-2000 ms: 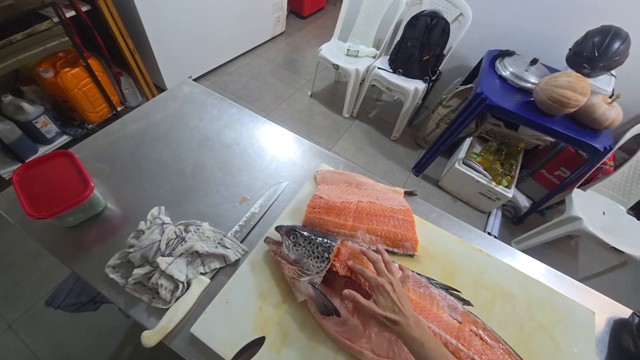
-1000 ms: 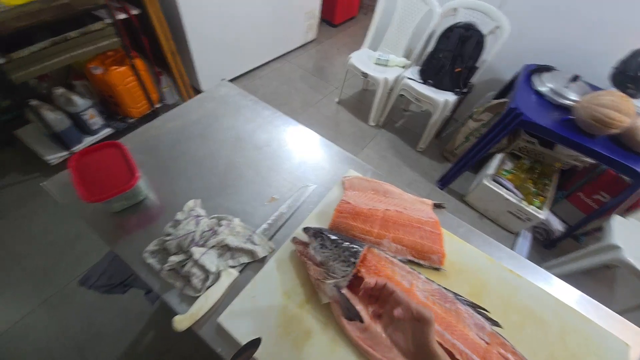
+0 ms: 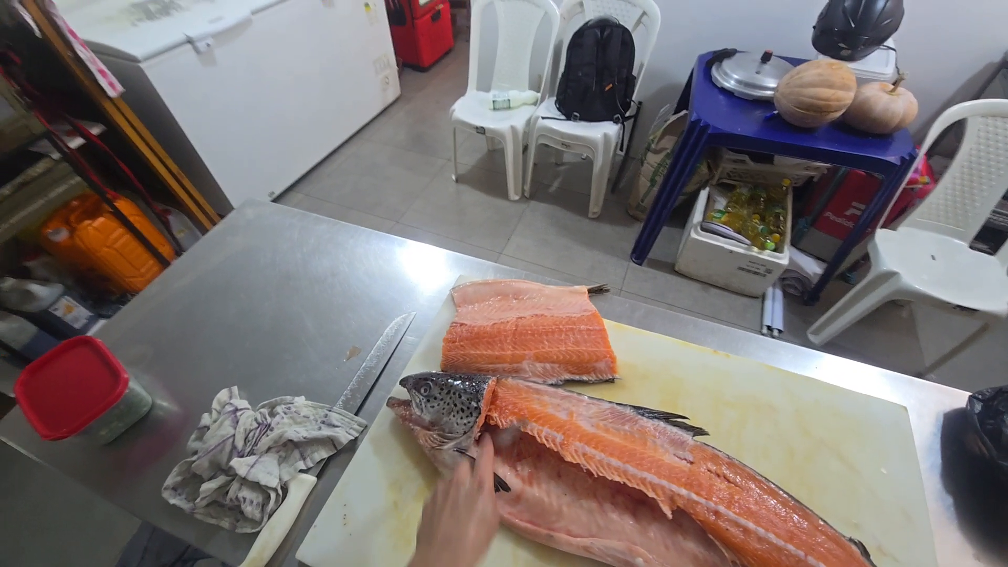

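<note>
A large cut-open salmon (image 3: 630, 472) lies on the white cutting board (image 3: 787, 394), its speckled head (image 3: 449, 400) toward the left. My left hand (image 3: 461, 504) reaches up from the bottom edge, its extended fingertips touching the fish just behind the head, near a dark fin. Nothing held shows in it; its lower fingers are partly hidden. My right hand is out of view. Behind the fish lies a separate orange salmon fillet piece (image 3: 528, 331). Left of the board, a long knife (image 3: 378, 358) with a white handle lies partly covered by a crumpled patterned cloth (image 3: 252, 457).
A plastic tub with a red lid (image 3: 71, 386) stands on the steel table (image 3: 236, 291) at left. A black plastic bag (image 3: 988, 429) is at the right edge. Beyond are white chairs (image 3: 504, 110), a blue table (image 3: 717, 118) and a chest freezer (image 3: 276, 87).
The spread hand, whose wrist came from lower right over the fish, is gone from there; a hand now touches behind the head from lower left. A dark object at the board's near left edge is out of view.
</note>
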